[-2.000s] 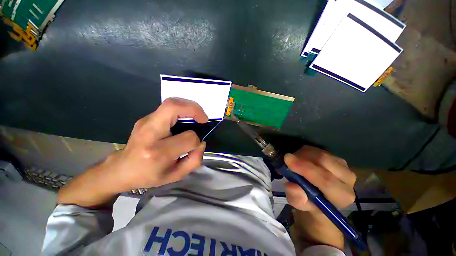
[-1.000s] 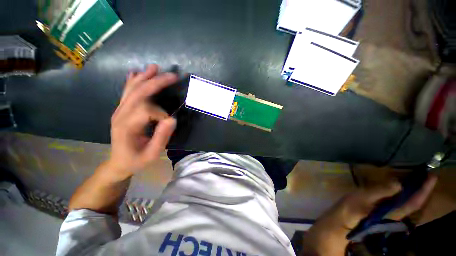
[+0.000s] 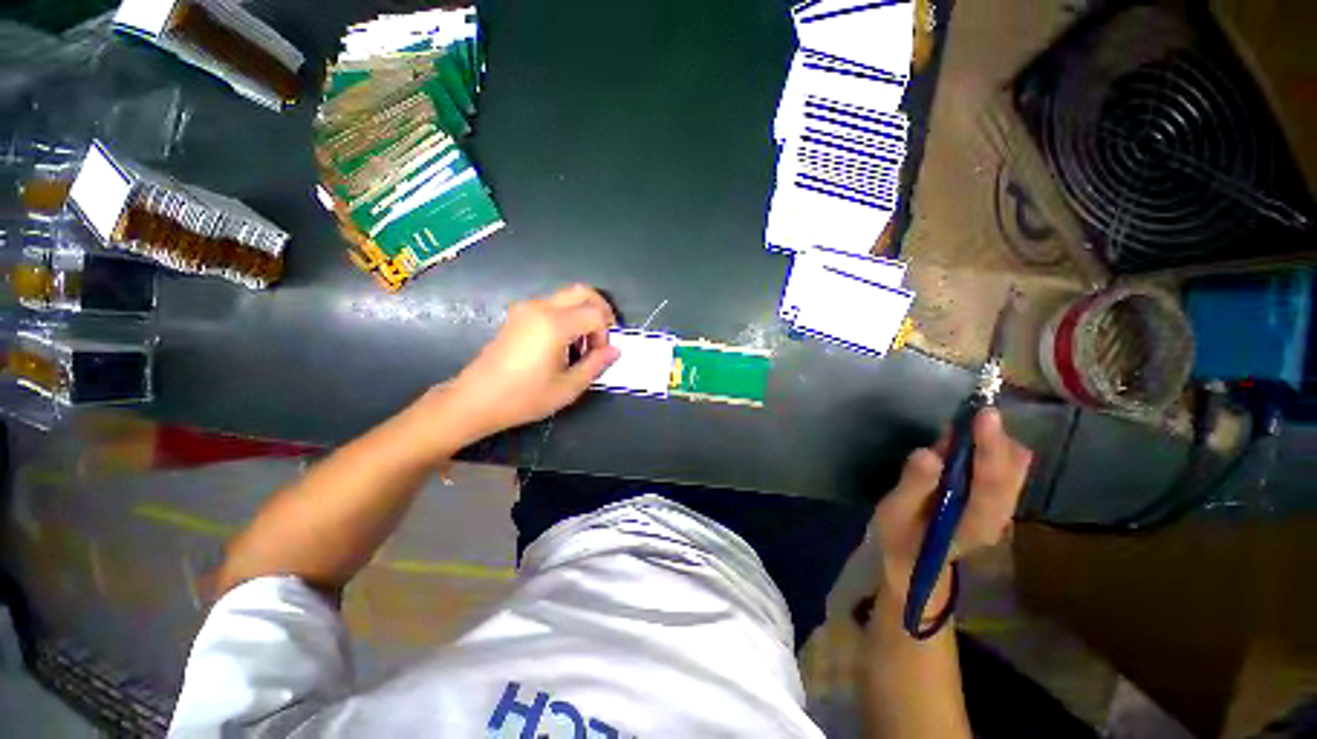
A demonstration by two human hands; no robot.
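A white display module (image 3: pixel 637 363) lies flat on the dark mat, joined by a small orange tab to a green circuit board (image 3: pixel 724 374) on its right. My left hand (image 3: pixel 537 358) is at the module's left end, fingertips closed and touching or just over it. A thin strand of solder wire (image 3: pixel 656 313) sticks out past these fingers; their exact hold is partly hidden. My right hand (image 3: pixel 965 494) grips the dark blue soldering iron (image 3: pixel 942 537) near the bench's front edge, tip up, away from the board and left of a round tin (image 3: pixel 1118 351).
Fanned green boards (image 3: pixel 412 159) lie at back left, with stacks of displays (image 3: pixel 192 231) farther left. Overlapping white assemblies (image 3: pixel 841 166) lie at back right beside cardboard (image 3: pixel 961 231). A black round grille (image 3: pixel 1155 137) and a blue box (image 3: pixel 1251 329) with cords stand far right.
The iron has left the joint, swung out low right and now points up beside the tin. My left hand moved off the module and is back at its left end. The view has widened.
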